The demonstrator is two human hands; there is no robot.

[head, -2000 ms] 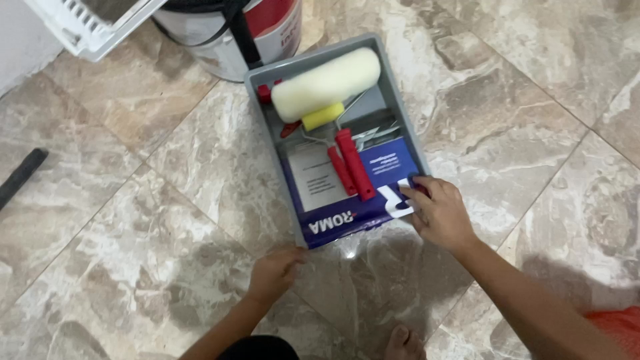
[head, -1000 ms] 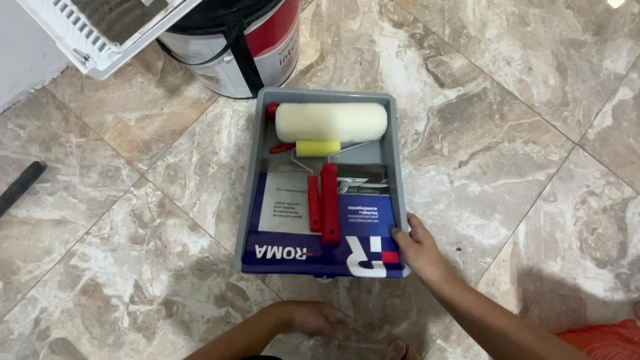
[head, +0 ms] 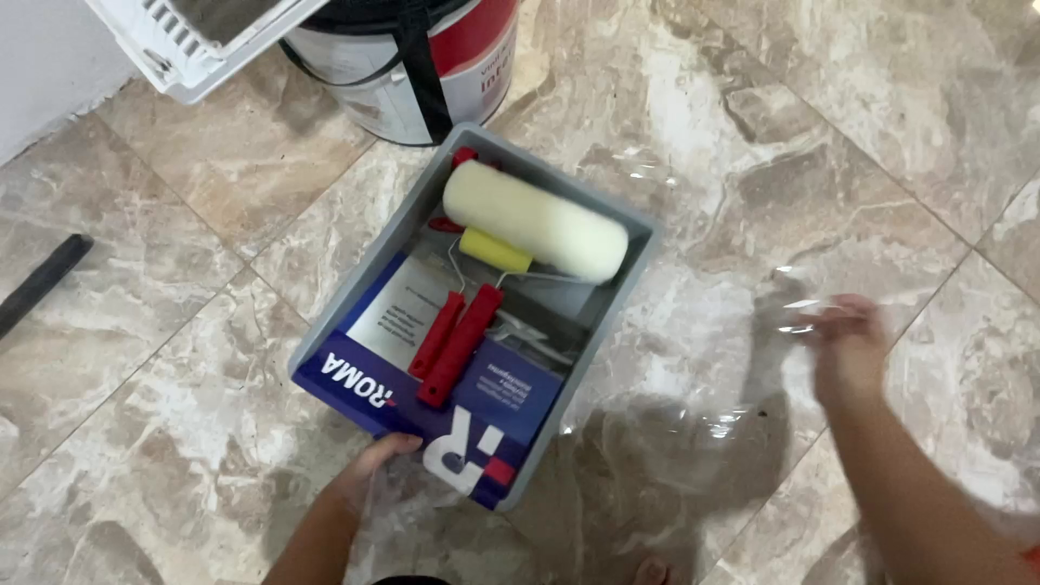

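Observation:
A grey plastic paint tray lies tilted in the middle of the head view. In it are a large cream roller, a small yellow roller, two red handles and a blue printed card. My left hand grips the tray's near edge, its thumb over the card. Off to the right, my right hand is blurred and pinches clear plastic film, which stretches towards the tray over the floor.
A paint bucket with a black rim and handle stands beyond the tray. A white plastic frame juts in at the upper left, near a white wall. A black bar lies on the marble-look tile floor at left.
My right hand has left the tray's right side and moved out to the right with clear film. My left hand has taken hold of the near edge. The tray has turned.

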